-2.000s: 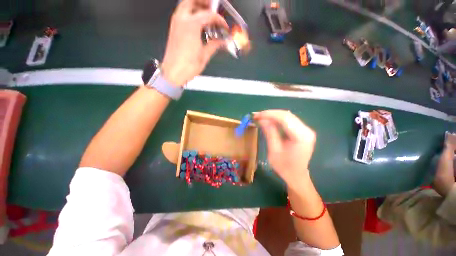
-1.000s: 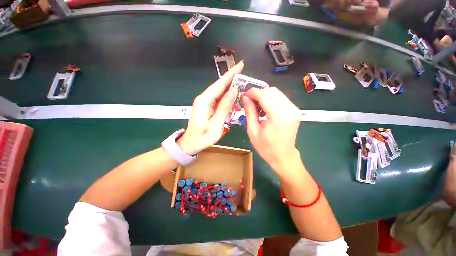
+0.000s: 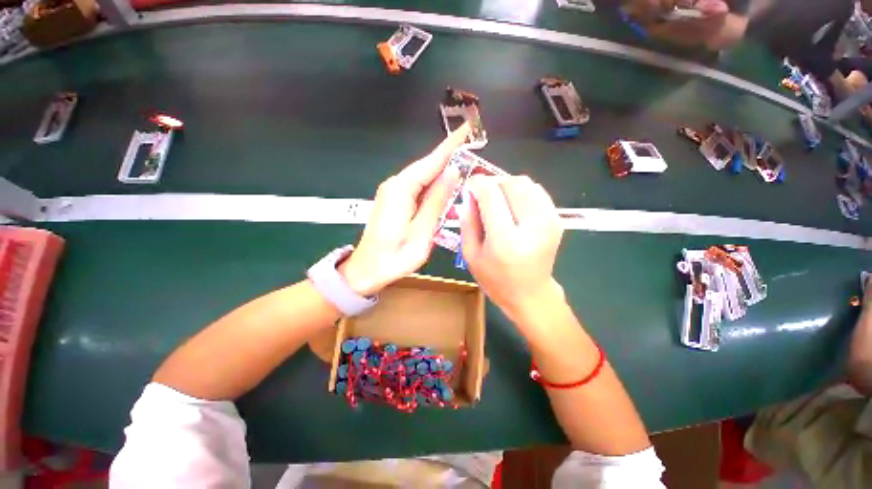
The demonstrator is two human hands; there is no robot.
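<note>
My left hand [image 3: 403, 224] holds a pale device housing [image 3: 453, 201] upright above the metal rail, with its palm behind it. My right hand [image 3: 512, 234] is closed at the housing's face, and its fingertips cover most of it. A bit of blue [image 3: 460, 258] shows just below, between the hands; whether the right fingers grip it is hidden. The open cardboard box [image 3: 421, 308] stands below my hands. Blue cells with red wires [image 3: 397, 372] lie tangled in its near part.
Several housings stand piled on the bench at right [image 3: 717, 291]. More housings lie on the green belt [image 3: 287, 115] beyond the metal rail [image 3: 220, 207]. A red-pink tray [image 3: 29, 306] is at the left edge. Another person's hands [image 3: 693, 21] are at the far side; an arm shows at right.
The right hand has gone from over the box, with a blue cell, to the housing in the left hand. Since one second ago, the belt's housings have shifted right and the hands stay together.
</note>
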